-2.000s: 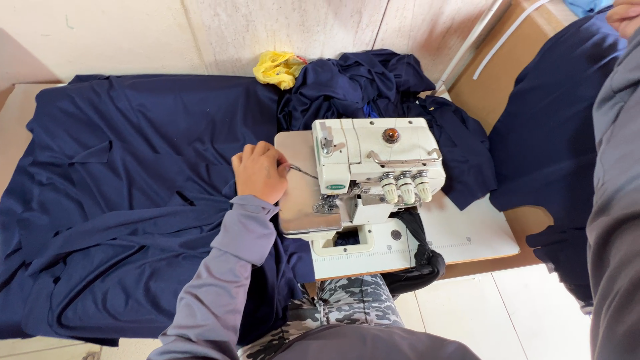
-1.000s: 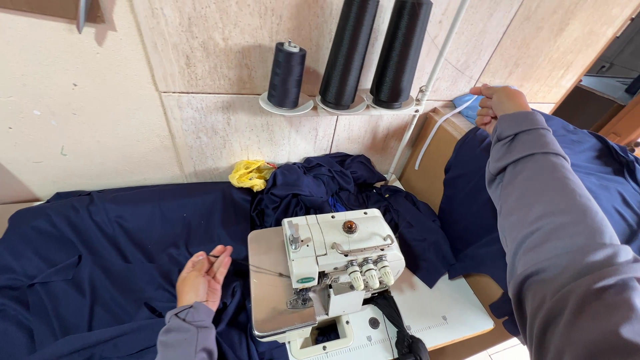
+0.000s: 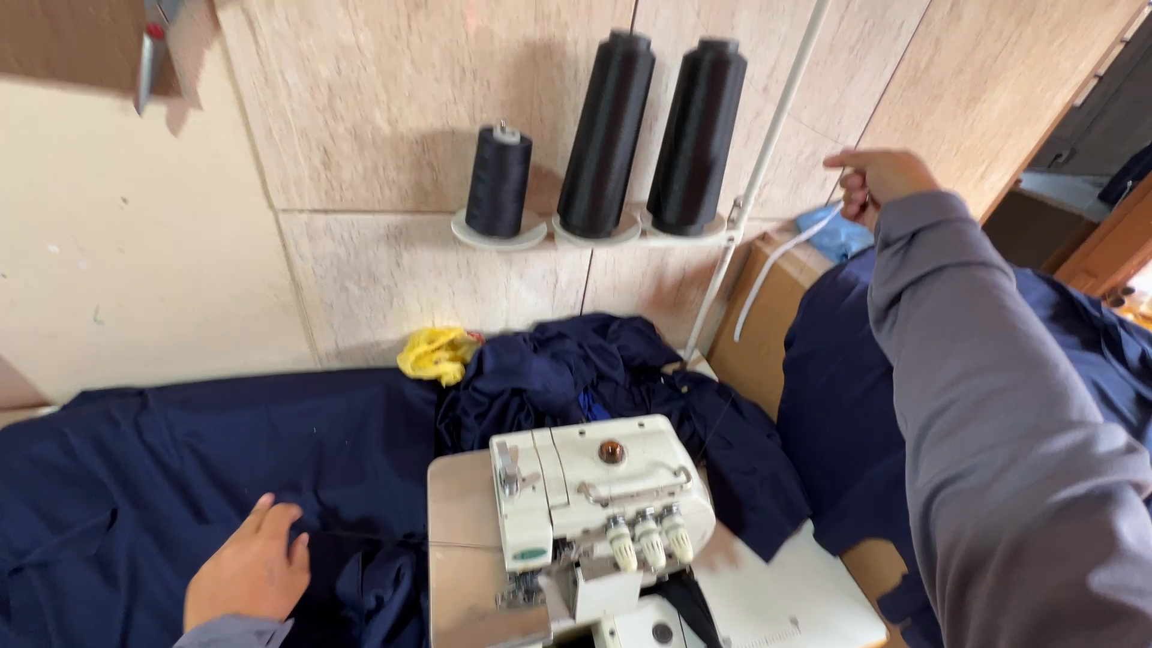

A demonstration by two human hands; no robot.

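My left hand (image 3: 250, 569) is over the navy fabric (image 3: 225, 450) left of the white overlock sewing machine (image 3: 603, 504). A dark thread chain runs from the machine's plate (image 3: 463, 504) toward that hand; whether the fingers pinch it cannot be told. My right hand (image 3: 886, 180) is raised at the upper right, beside a blue plastic bag (image 3: 832, 234) on a cardboard box. The top of a white cord (image 3: 778, 256) meets its lower fingers, but the grip is unclear. Navy cloth (image 3: 846, 405) drapes over the box below my right forearm.
Three dark thread cones (image 3: 605, 135) stand on holders behind the machine, beside a white pole (image 3: 781, 108). A yellow plastic bag (image 3: 436, 354) and bunched navy fabric (image 3: 576, 360) lie against the tiled wall. Scissors (image 3: 148, 67) hang at the upper left.
The view has tilted up toward the wall. My left hand has moved left, away from the machine. My right hand, at the top right edge two seconds ago, is now by the blue bag and cord.
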